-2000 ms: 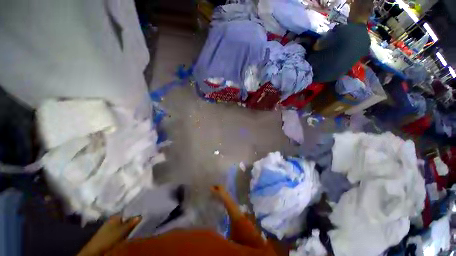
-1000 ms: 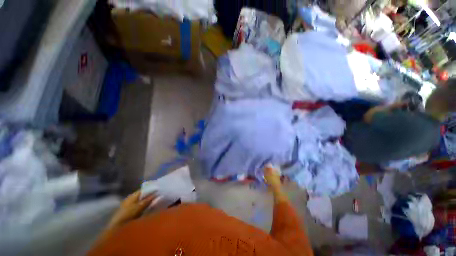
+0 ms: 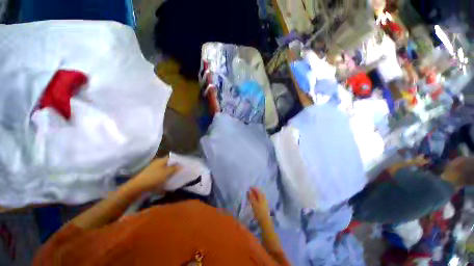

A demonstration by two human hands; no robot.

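My left hand (image 3: 158, 172) is closed on the edge of a white cut panel (image 3: 191, 171), which has a dark piece along its lower side. The panel hangs in front of my body, beside the white-covered table. My right hand (image 3: 255, 200) is small and blurred in front of a heap of light blue cloth (image 3: 241, 156). No held thing can be made out in it, and I cannot tell whether it touches the cloth.
A white-covered table (image 3: 130, 67) with a red cloth piece (image 3: 65, 92) is at the left. A stack of pale blue panels (image 3: 330, 150) lies right of centre. A person in a dark top (image 3: 405, 200) is at the right. A filled pale container (image 3: 265, 78) stands ahead.
The view has turned and moved forward past the floor. The white-covered table has come into view at left, and the blue cloth heaps are nearer. My left hand still holds the white panel.
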